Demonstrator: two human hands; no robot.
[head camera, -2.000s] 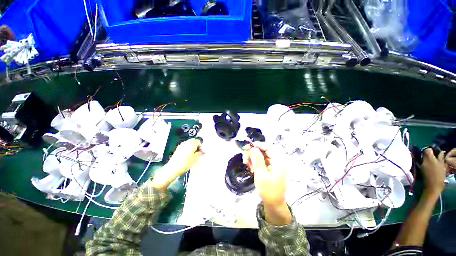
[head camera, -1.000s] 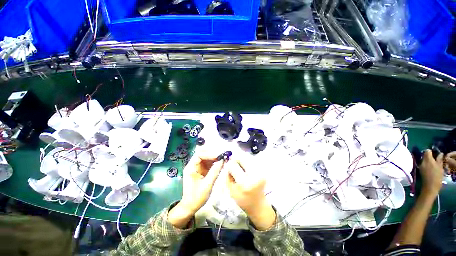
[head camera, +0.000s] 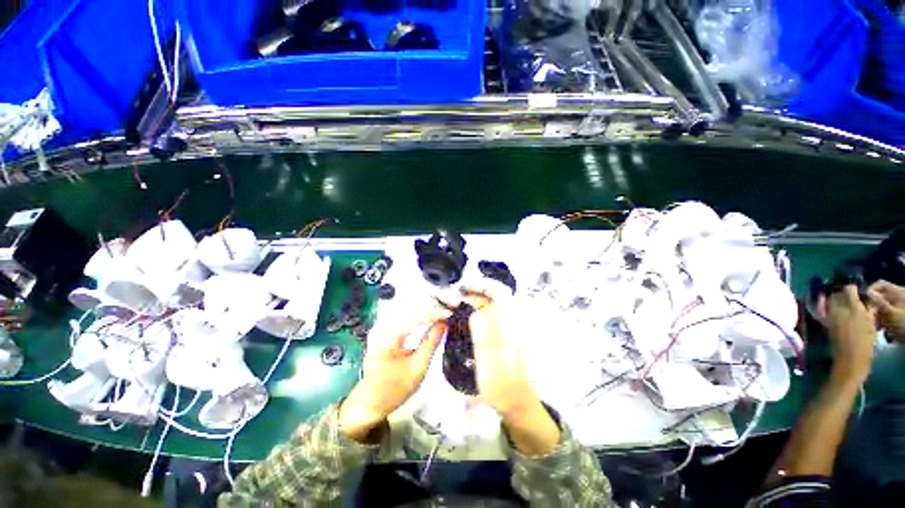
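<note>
My left hand (head camera: 402, 359) and my right hand (head camera: 496, 352) are close together over the white board. A dark black part (head camera: 459, 349) shows between them, its outer end along my right palm. My left fingertips meet its upper end, where a small piece may be pinched; the detail is too blurred to tell. A black rounded part (head camera: 441, 258) stands on the board just beyond my fingers. Another black part (head camera: 496, 275) lies to its right, partly hidden by my right hand.
White housings with wires are heaped at left (head camera: 213, 303) and right (head camera: 685, 298). Small black rings (head camera: 354, 316) lie on green left of the white board (head camera: 397, 253). Behind are a conveyor (head camera: 397, 189), metal rail and blue bin (head camera: 337, 79). Another person's hands (head camera: 851, 322) work at far right.
My right hand has taken hold of a black part and brought it upright between my hands. The small dark piece seen at my left fingertips is now hard to make out.
</note>
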